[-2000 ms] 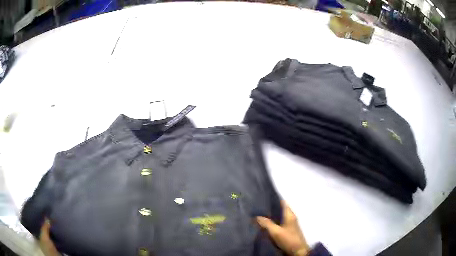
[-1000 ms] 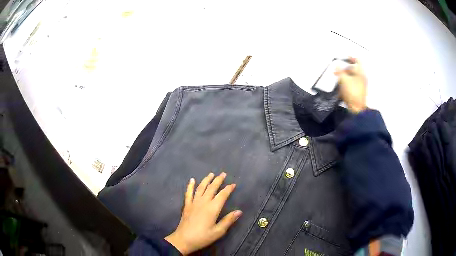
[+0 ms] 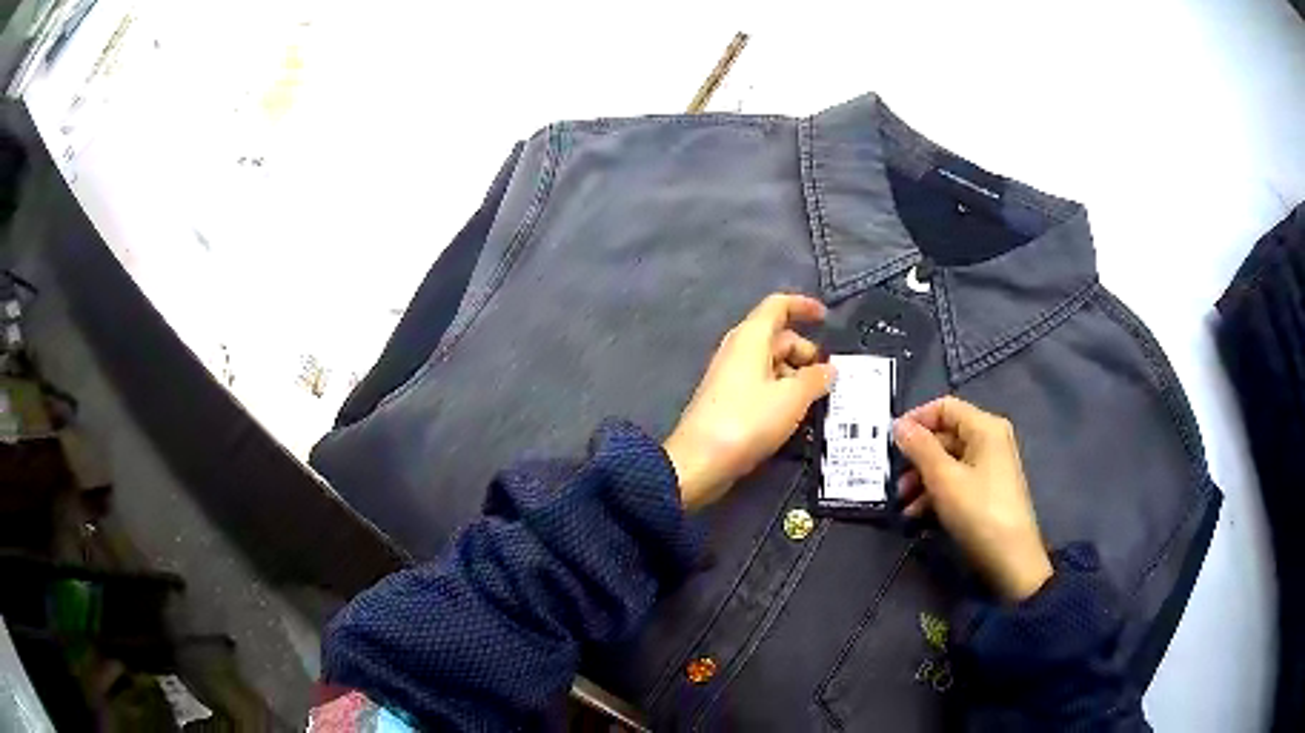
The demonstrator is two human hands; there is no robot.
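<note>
The dark grey garment (image 3: pixel 644 272) lies front up on the white table, its collar (image 3: pixel 1009 315) at the upper right. The black hang tag (image 3: pixel 857 437) with a white barcode sticker lies over the button front, below the collar. My left hand (image 3: pixel 759 387) holds the tag's upper left edge between thumb and fingers. My right hand (image 3: pixel 973 480) pinches the tag's right edge. A round black piece (image 3: pixel 885 332) shows just above the tag. The neck label (image 3: pixel 968 201) shows inside the collar. Gold buttons (image 3: pixel 799 524) run down the front.
Part of a dark garment stack (image 3: pixel 1274 372) stands at the right edge. The white table (image 3: pixel 358 143) has scraps and stains, with a brown strip (image 3: pixel 720 72) behind the garment. The table's edge curves down the left; cluttered items lie on the floor beyond.
The tag has come from beyond the collar down onto the garment front. My left hand has lifted off the cloth and moved up to the tag. The collar and neck label are now uncovered.
</note>
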